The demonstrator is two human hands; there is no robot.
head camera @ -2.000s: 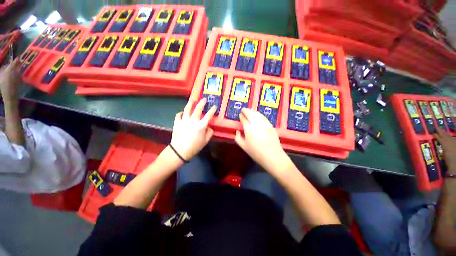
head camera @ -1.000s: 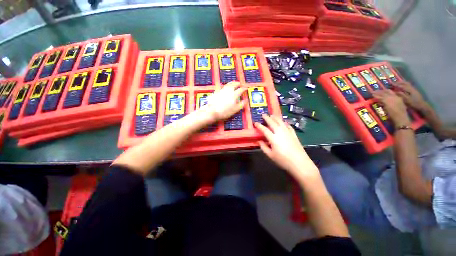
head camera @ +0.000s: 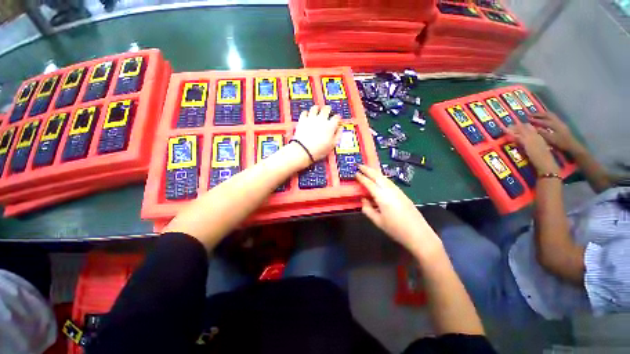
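A red phone tray [head camera: 155,187] lies in front of me with two rows of five keypad phones, faces up. Most screens are lit; the back-left phone [head camera: 193,104] has a dark screen. My left hand [head camera: 318,135] reaches across the tray with its fingertips at the back-row phones on the right, covering part of the front row. My right hand [head camera: 390,204] is at the tray's front right, fingertips on the lower keys of the front-right phone [head camera: 349,155]. Neither hand holds a phone. What the left fingertips press is hard to tell.
Small loose parts [head camera: 390,97] are scattered right of the tray. Another stacked phone tray [head camera: 148,131] is at left. Tall red stacks [head camera: 363,41] stand behind. A person's hands [head camera: 542,148] work over a tray [head camera: 449,135] at right. A red lower bin [head camera: 103,276] is at lower left.
Since two seconds ago, my hands have moved from the front-left phones to the right side of the tray, and my left hand now reaches farther back. The view has shifted right.
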